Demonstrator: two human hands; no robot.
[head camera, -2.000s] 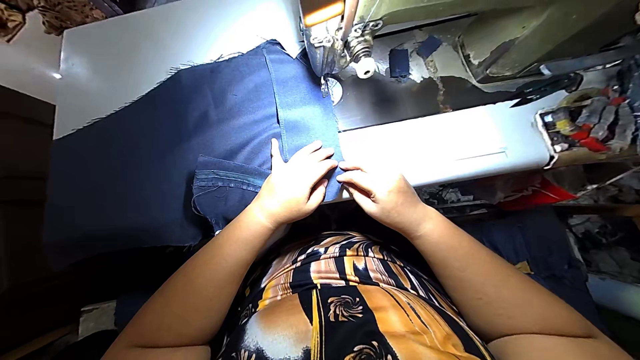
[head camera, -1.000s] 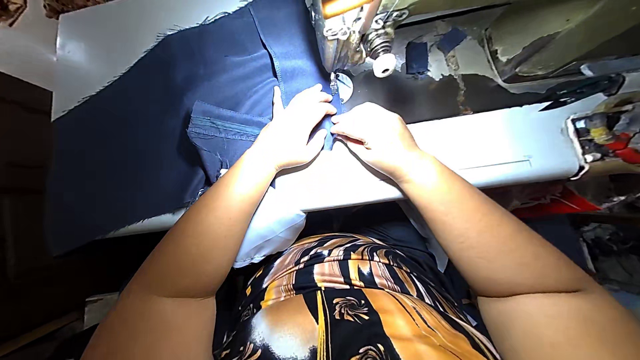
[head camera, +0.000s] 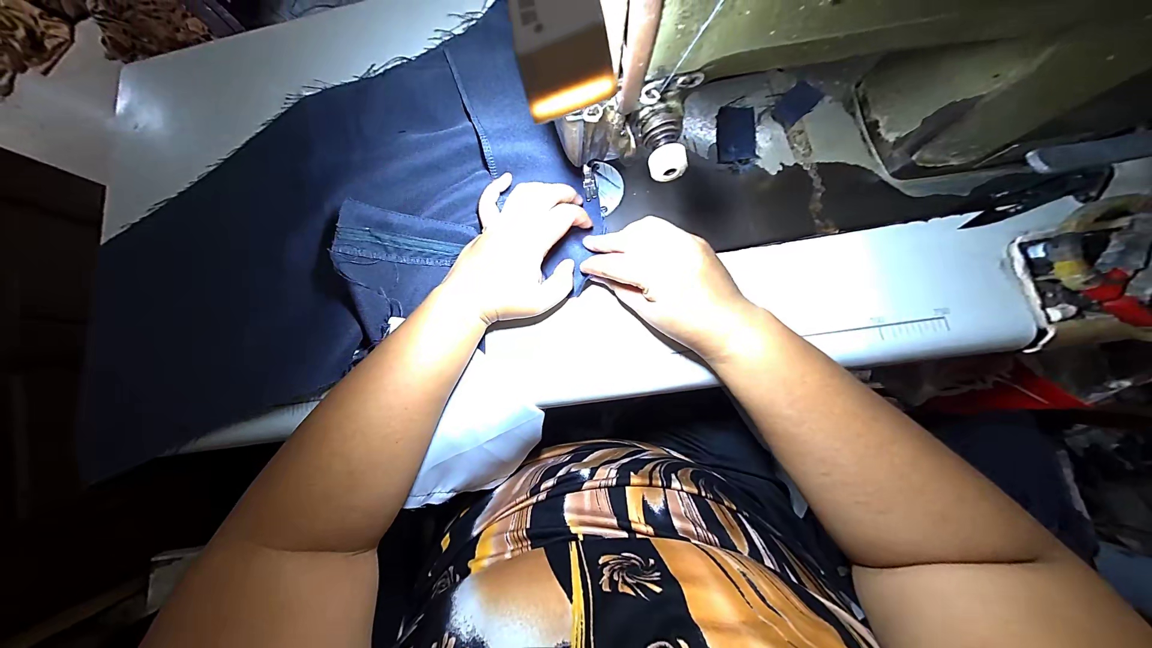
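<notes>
A large piece of navy blue fabric (head camera: 270, 207) with frayed edges and a stitched seam lies over the left of the sewing table. Its right edge runs beside the presser foot (head camera: 590, 184) of a sewing machine (head camera: 594, 99). My left hand (head camera: 531, 243) rests on the fabric just in front of the foot, fingers bent and thumb near the edge. With thumb and fingertips my right hand (head camera: 666, 274) pinches the fabric's edge, close to my left thumb. A folded part with a dark zipper-like strip (head camera: 396, 245) lies left of my left wrist. White cloth (head camera: 477, 441) hangs below the table edge.
The white table edge (head camera: 900, 288) bears a printed scale. Black scissors or snips (head camera: 1035, 202) lie at the right, near an open tray (head camera: 1093, 270) of coloured odds and ends. Small navy scraps (head camera: 736, 133) lie on the machine bed. Brown ruffled cloth (head camera: 144, 31) is at the upper left.
The fabric edge has shifted from under my hands, and white cloth hangs below the table where none showed two seconds ago. My right hand has gone from the edge up close to the foot, then slightly back.
</notes>
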